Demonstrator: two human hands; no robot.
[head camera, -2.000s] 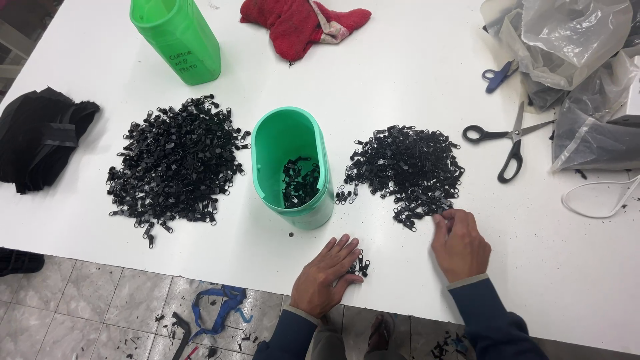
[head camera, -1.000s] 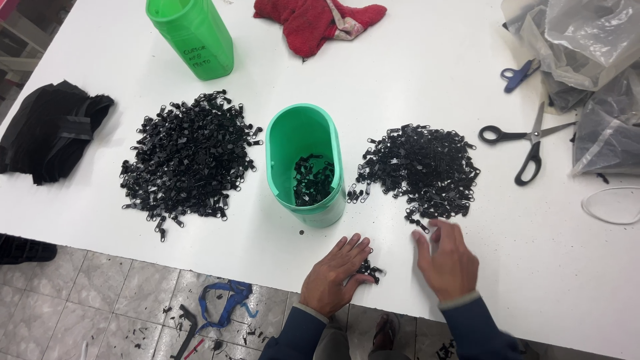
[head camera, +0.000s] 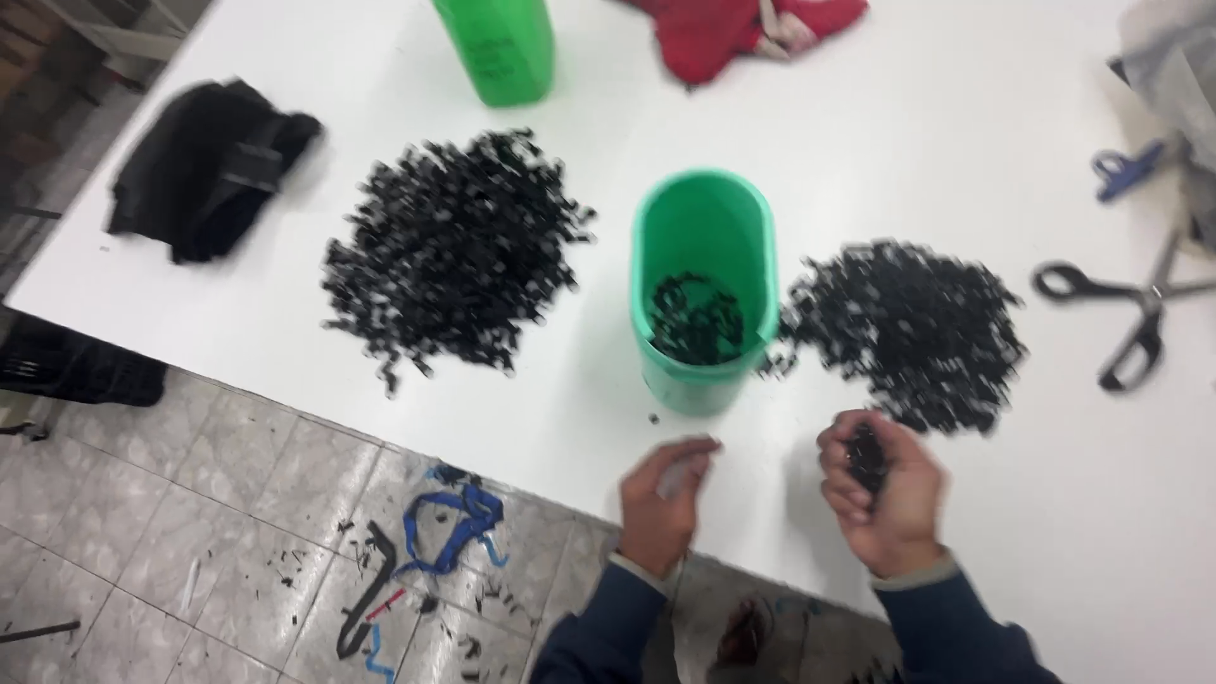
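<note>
My right hand (head camera: 883, 489) is closed around a small clump of black zipper sliders (head camera: 866, 461), just below the right pile of black zipper sliders (head camera: 917, 332). Nothing shows in my left hand (head camera: 665, 503), its fingers apart and a little curled over the table's near edge. Between the piles stands a green plastic container (head camera: 703, 389), open at the top, with black sliders at its bottom. A larger pile of black zipper sliders (head camera: 465, 247) lies to its left. Motion blurs the view somewhat.
On the white table (head camera: 589, 418) are black fabric (head camera: 209, 171), a second green container (head camera: 503, 52), red cloth (head camera: 708, 38), open black-handled scissors (head camera: 1145, 299), a small blue-handled tool (head camera: 1126, 171) and plastic bags (head camera: 1178, 85). Blue strips (head camera: 456, 522) and scraps lie on the tiled floor.
The small group of sliders beside my left hand on the table is gone from there, and my right hand now holds a clump. My left hand has lifted. The view has shifted.
</note>
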